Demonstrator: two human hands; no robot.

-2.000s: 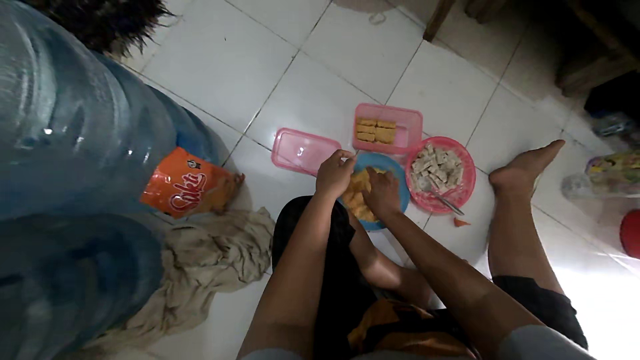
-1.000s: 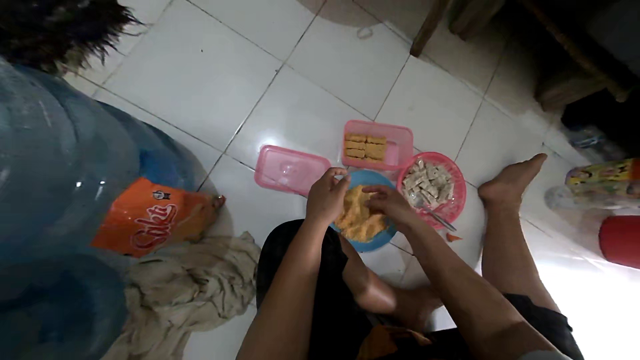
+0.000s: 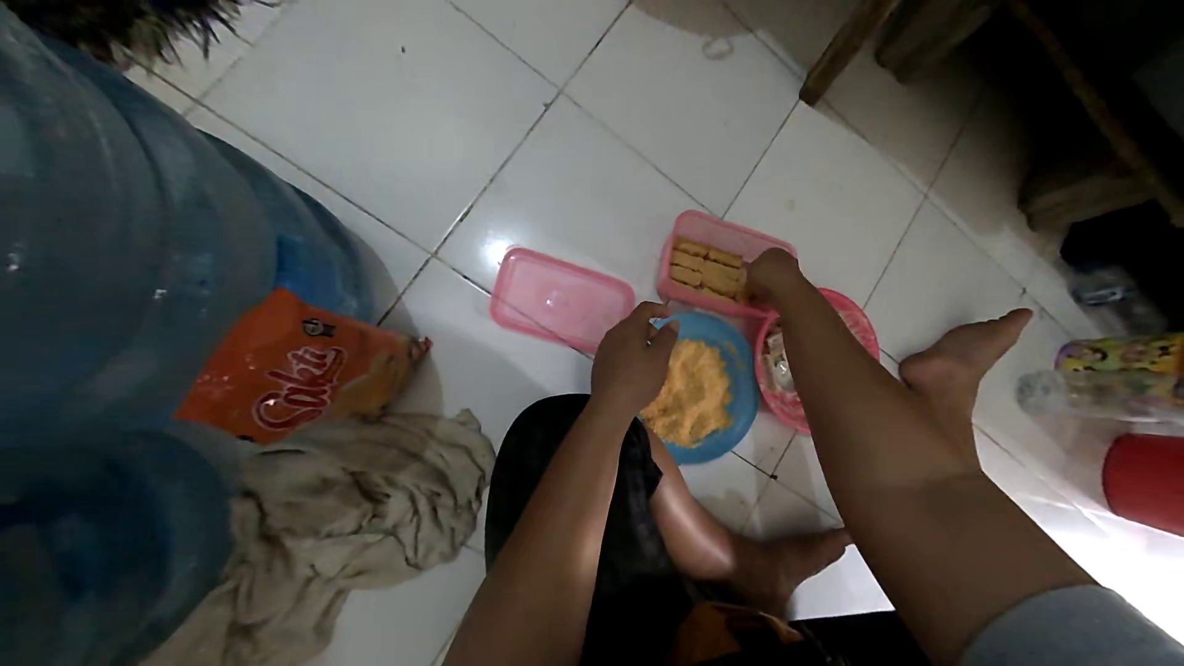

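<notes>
My left hand [image 3: 635, 361] is over the left rim of a blue plate [image 3: 743, 393], which holds orange crumbs [image 3: 692, 393]; whether its fingers hold anything is unclear. My right hand [image 3: 772, 276] reaches into the right side of a pink plastic container [image 3: 682, 231], beside rows of breaded, coated sticks [image 3: 708, 268]; its fingertips are hidden. Under my right forearm, partly covered, is a round pink basket [image 3: 860, 324] with pale pieces and a metal spoon or bowl part in it. A pink lid [image 3: 561, 298] lies on the tiles left of the container.
Large blue water bottles [image 3: 166, 213] stand at the left, with an orange printed packet [image 3: 301, 370] and a crumpled beige cloth [image 3: 370, 509] beside them. Wooden legs [image 3: 846, 51] are at the upper right. A clear plastic bottle [image 3: 1091, 393] and a red container [image 3: 1147, 481] sit at the right.
My right hand has moved from the crumbs on the blue plate up to the pink container. My left hand stays at the plate's left side.
</notes>
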